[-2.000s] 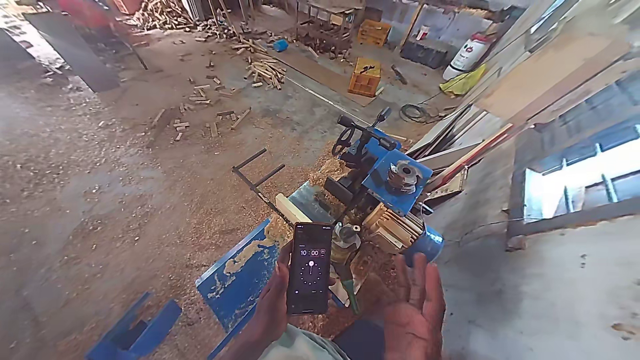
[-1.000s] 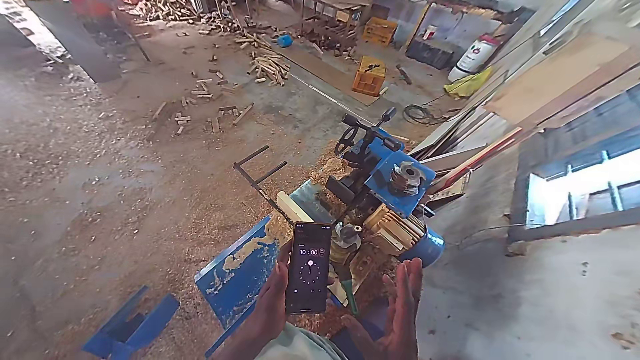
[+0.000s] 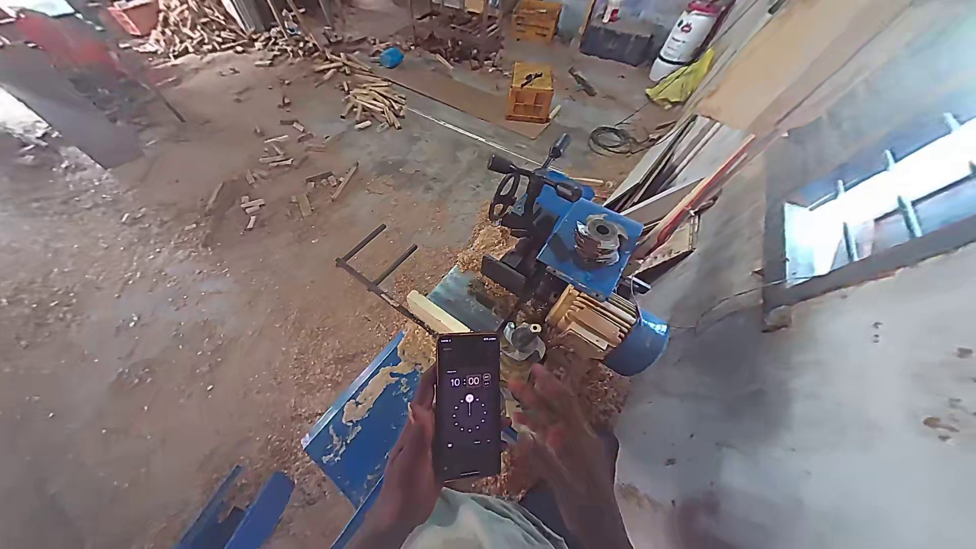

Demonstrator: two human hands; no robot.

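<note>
My left hand (image 3: 412, 457) holds a smartphone (image 3: 469, 408) upright, its lit screen showing a clock dial. Beside the phone's right edge, my right hand (image 3: 560, 435) is raised with its fingers apart and blurred, holding nothing. Beyond both hands stands a blue woodworking machine (image 3: 557, 252) with a toothed cutter head (image 3: 601, 240) on top and a ribbed motor (image 3: 591, 320). A second cutter (image 3: 523, 341) shows just past the phone. A pale wood piece (image 3: 438, 311) lies on the machine, partly hidden by the phone.
Wood shavings and offcuts (image 3: 374, 99) litter the floor. A yellow crate (image 3: 530, 95) and a coiled cable (image 3: 614, 139) are farther back. Boards (image 3: 694, 183) lean on the right wall below a barred window (image 3: 877, 206). A blue metal panel (image 3: 366, 419) is at lower left.
My right hand has moved in from the right, close to the phone, and turned from palm up. My left hand keeps hold of the phone.
</note>
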